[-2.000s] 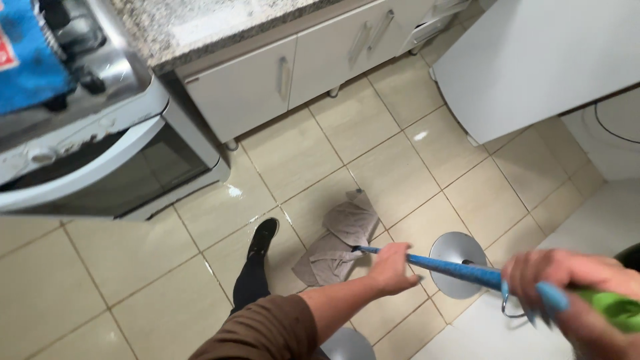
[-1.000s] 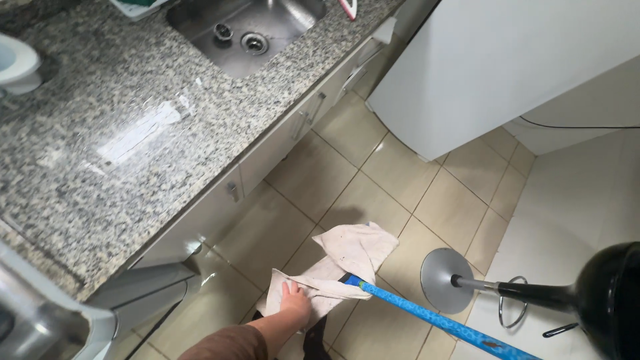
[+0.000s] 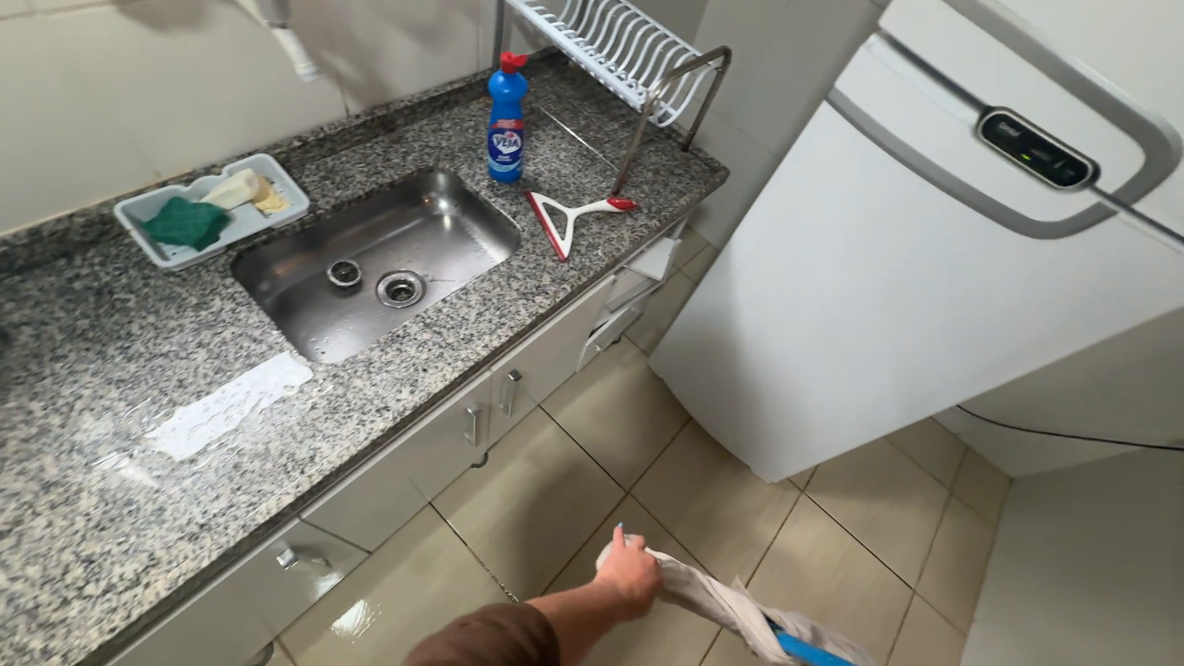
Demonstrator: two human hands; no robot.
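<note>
My left hand (image 3: 631, 575), at the end of a brown sleeve, grips one end of a light floor cloth (image 3: 708, 597) low in the head view. The cloth is stretched and twisted, and its other end is wrapped around a blue handle (image 3: 805, 647) at the bottom edge. My right hand is out of view. Tiled floor (image 3: 527, 490) lies below the cloth.
A granite counter (image 3: 388, 398) with a steel sink (image 3: 370, 240) runs along the left. On it are a blue cleaner bottle (image 3: 506, 120), a small squeegee (image 3: 569, 217), a tray (image 3: 157, 250) with a green sponge and a dish rack (image 3: 620, 55). A white refrigerator (image 3: 832, 277) stands right.
The cloth, earlier spread at the end of the blue handle, is now stretched and twisted from my left hand. My right hand, on the handle two seconds ago, is out of view. The view has shifted toward the sink.
</note>
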